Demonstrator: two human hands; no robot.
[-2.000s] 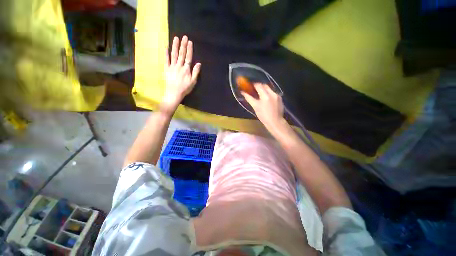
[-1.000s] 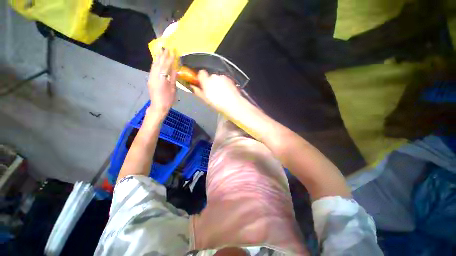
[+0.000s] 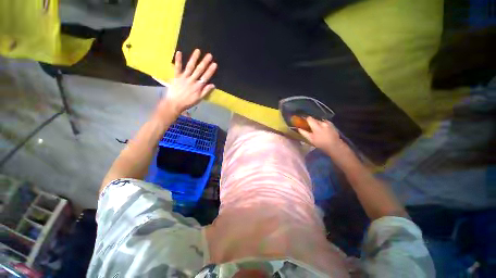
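Observation:
A black garment (image 3: 261, 59) lies flat over the yellow ironing table cover (image 3: 155, 40), one long part reaching to the right. My right hand (image 3: 323, 136) is closed around the orange-brown handle (image 3: 300, 123) of the steam iron (image 3: 305, 106). The iron sits at the garment's near edge, partly over the yellow border. My left hand (image 3: 189, 82) is spread with fingers apart at the left near edge, fingertips on the garment's edge and palm over the yellow cover. It holds nothing.
A blue plastic crate (image 3: 185, 157) stands on the floor below the table's near edge. A pale compartment tray (image 3: 38, 222) is at the lower left. Another yellow padded shape (image 3: 32, 32) is at the upper left. Grey-blue cloth (image 3: 451, 168) lies at the right.
The iron has moved from the table's left end beside my left hand to the right along the near edge. My left hand has opened flat. The view has shifted.

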